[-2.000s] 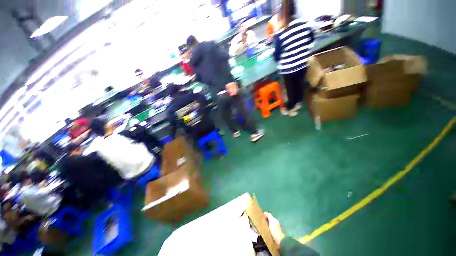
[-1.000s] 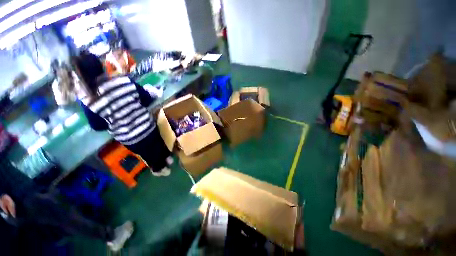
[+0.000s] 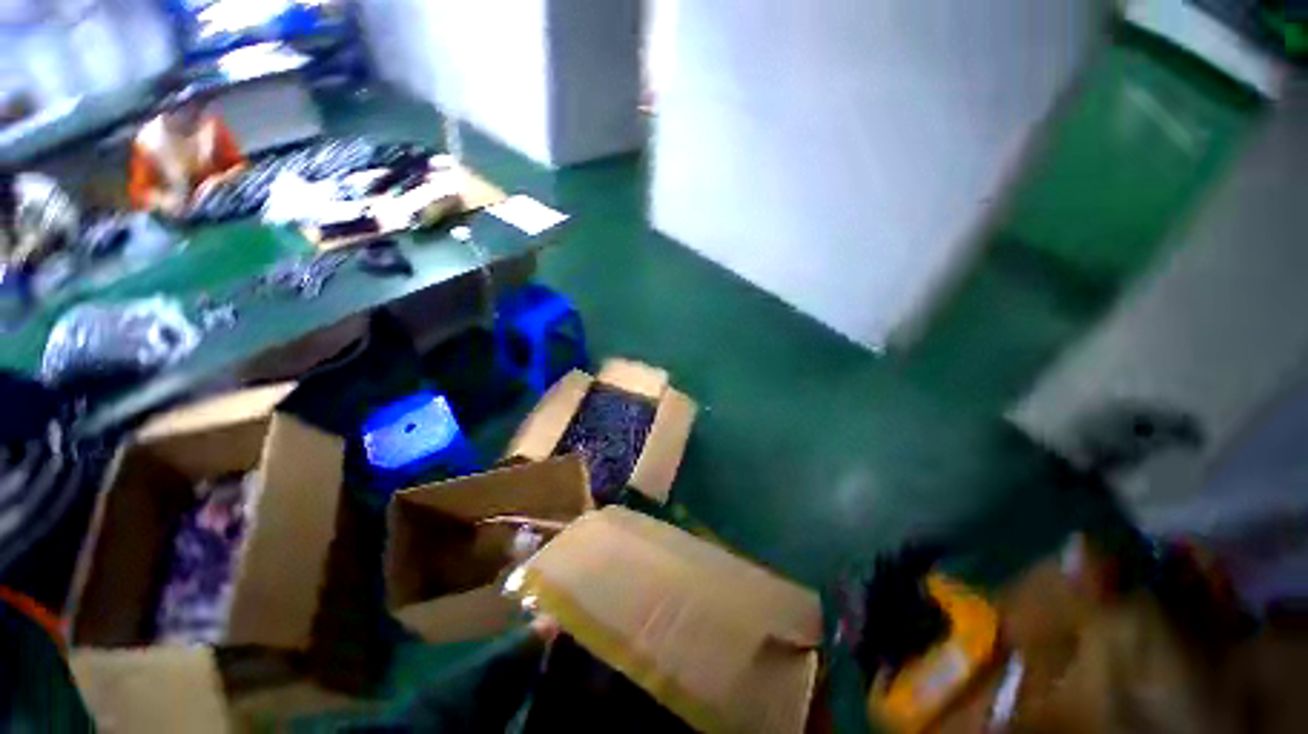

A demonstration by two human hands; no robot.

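A brown carton (image 3: 674,609) is held in front of me at the bottom centre. Its raised flap has yellow tape along the edge and hides most of the inside, which looks dark. My left hand (image 3: 542,627) is small and blurred at the carton's left edge, with a dark green sleeve below it; it grips the carton there. My right hand is not visible.
Open cartons stand ahead: one with purplish parts (image 3: 205,559), one mostly empty-looking (image 3: 481,538), one with dark parts (image 3: 608,435). Blue stools (image 3: 412,435), a green-topped bench (image 3: 244,308) and a seated person are left. A yellow pallet-truck part (image 3: 940,667) is lower right.
The view has swung right and closer to the floor cartons and white wall. The striped-top person has moved almost out at the left. The held carton remains in front.
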